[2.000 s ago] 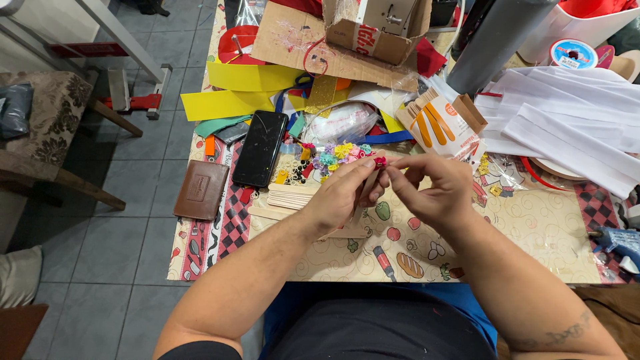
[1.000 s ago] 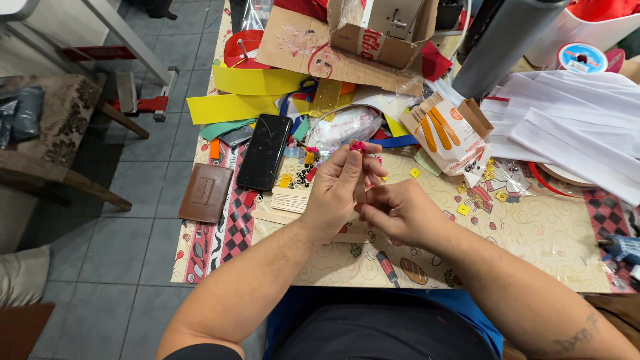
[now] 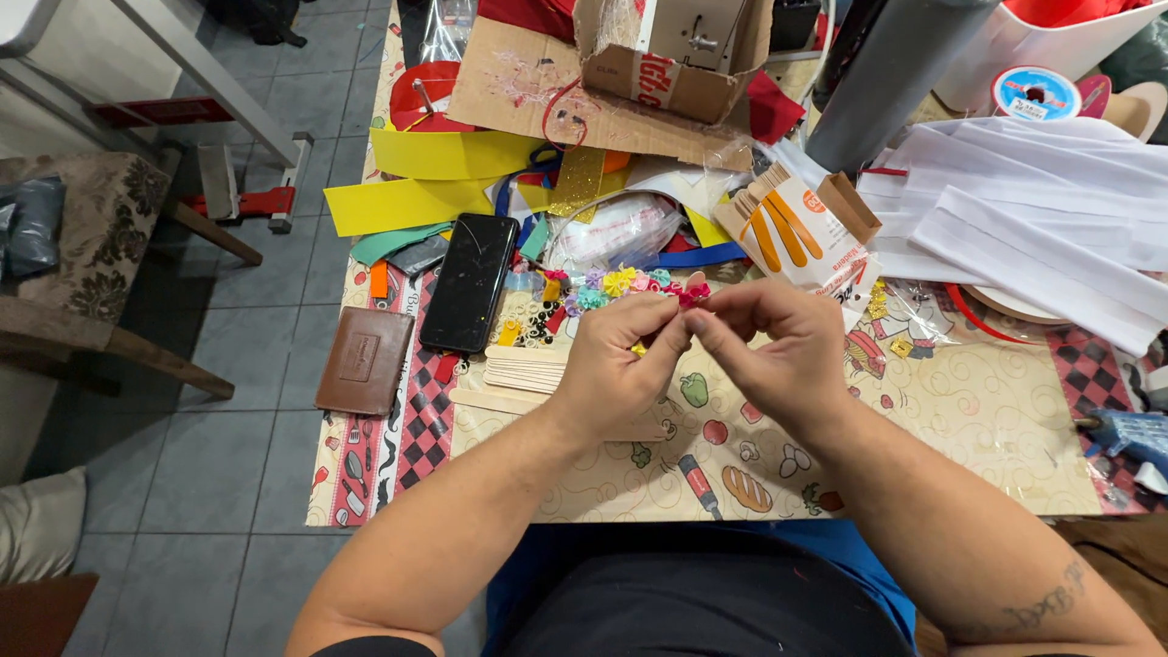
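Observation:
Both hands meet over the middle of the table, their fingertips together on a small magenta fabric flower (image 3: 691, 294). My left hand (image 3: 630, 351) pinches it from the left with thumb and forefinger. From the right, my right hand (image 3: 776, 342) grips its near edge; the exact contact is partly hidden by the fingers. A rounded wooden stick tip (image 3: 697, 277) shows just behind the flower. Small pastel fabric flowers (image 3: 620, 281) lie in a pile beyond my left hand. Wooden craft sticks (image 3: 525, 370) are stacked to the left of that hand.
A black phone (image 3: 469, 283) and a brown leather wallet (image 3: 364, 359) lie at left. Yellow sheets (image 3: 411, 205) and an open cardboard box (image 3: 675, 78) are at the back. Behind my right hand is a craft stick box (image 3: 794, 228); white fabric (image 3: 1031, 201) and a glue gun (image 3: 1131, 433) are at right.
My right hand has risen from below the left one to meet it at the magenta flower. My left hand has turned, and the pastel flowers it covered a second ago show again.

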